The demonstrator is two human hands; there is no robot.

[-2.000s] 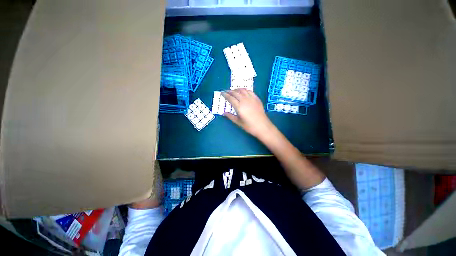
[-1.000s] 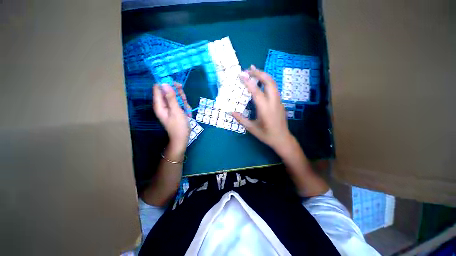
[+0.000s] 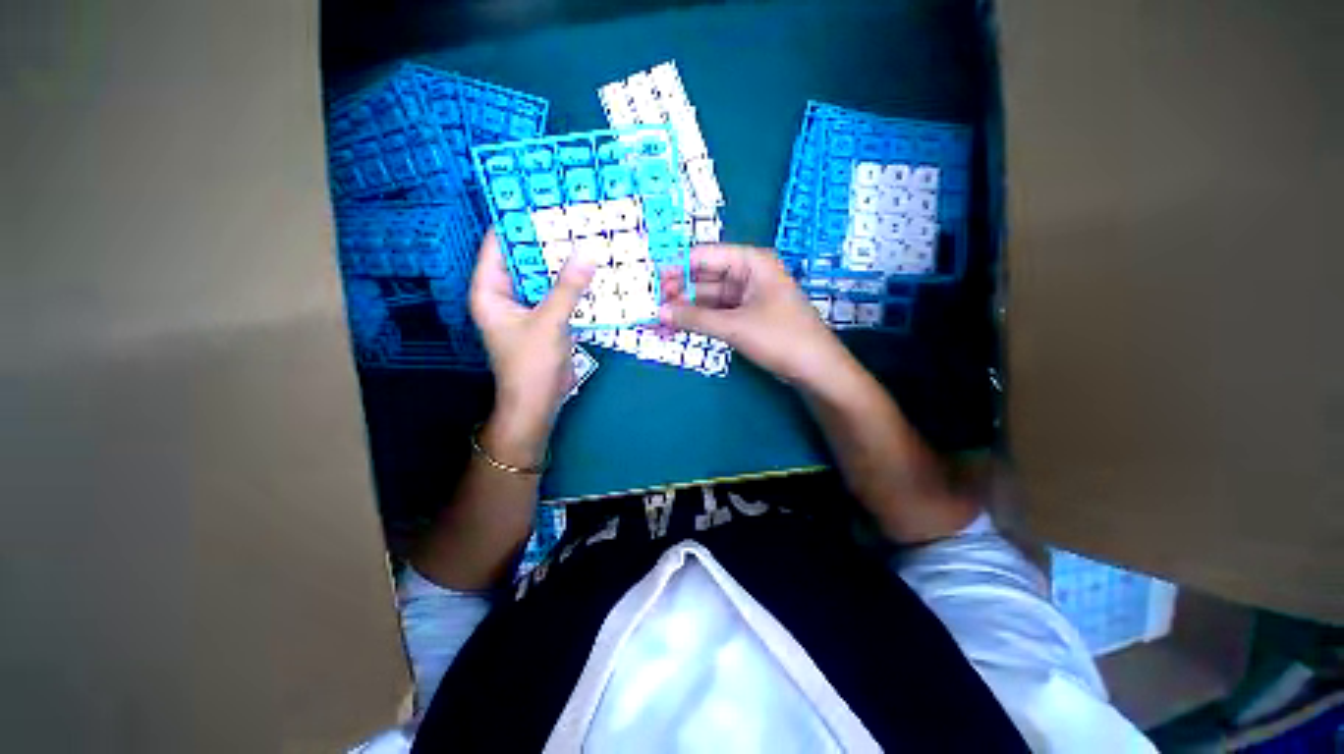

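Observation:
A blue key frame (image 3: 568,174) is held up over the mid-bench, and a white key block (image 3: 596,236) lies in its opening. My left hand (image 3: 534,317) grips the frame's lower left, with the thumb over the white block. My right hand (image 3: 749,312) holds the frame's lower right corner between thumb and fingers. More white key blocks (image 3: 653,97) lie on the mat behind and below the held frame, partly hidden by it. I cannot tell whether the white block is fully seated.
Loose blue frames (image 3: 428,148) are stacked at the left. Assembled key sets (image 3: 896,214) are stacked at the right. Cardboard carton flaps (image 3: 162,368) rise on both sides of the green mat (image 3: 663,427). A box with blue-and-white pieces (image 3: 1106,601) stands low at the right.
The empty frame in my left hand now has a white block in its opening. My right hand has moved from the loose white blocks onto the frame's lower right corner.

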